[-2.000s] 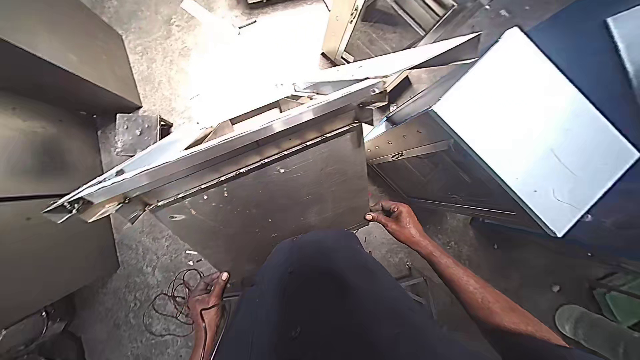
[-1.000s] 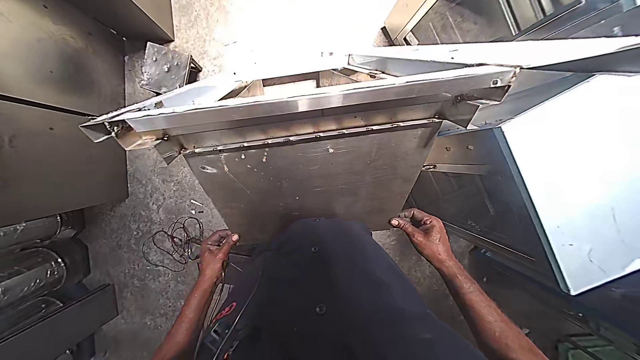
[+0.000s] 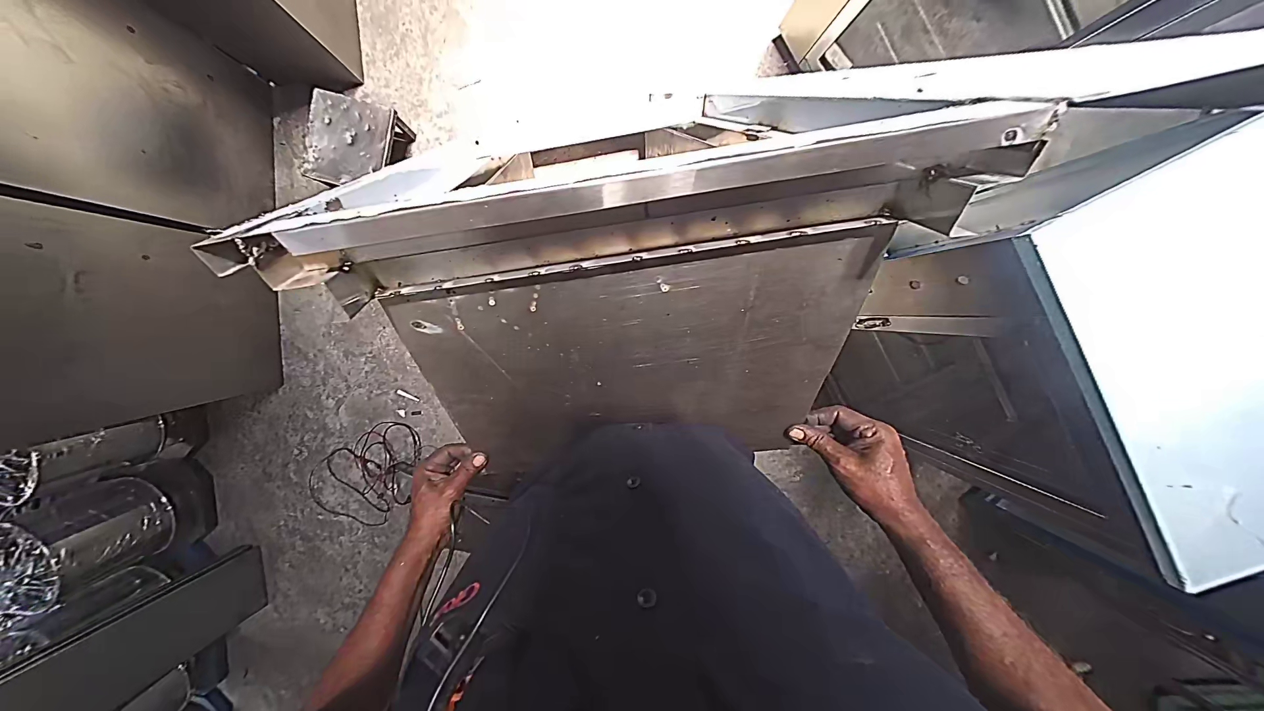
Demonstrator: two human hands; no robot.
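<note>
A flat sheet-metal panel (image 3: 632,346) of a large welded metal frame (image 3: 612,212) stretches in front of my body. My left hand (image 3: 444,481) grips the panel's lower left corner, thumb on top and fingers curled at the edge. At the lower right corner, my right hand (image 3: 854,454) pinches the edge between thumb and fingers. Small weld spots run along the seam where the panel meets the frame. My dark clothing covers the middle of the panel's near edge. A thin cable runs past my left wrist.
Large metal cabinets (image 3: 128,227) stand at the left, above wrapped cylinders (image 3: 109,523). A tangled thin cable (image 3: 370,472) lies on the concrete floor near a small metal block (image 3: 348,136). A white-topped metal box (image 3: 1165,326) stands at the right, with more metalwork behind.
The view has swung, and the frame and panel now appear more level than two seconds ago. Both hands remain at the panel's near corners.
</note>
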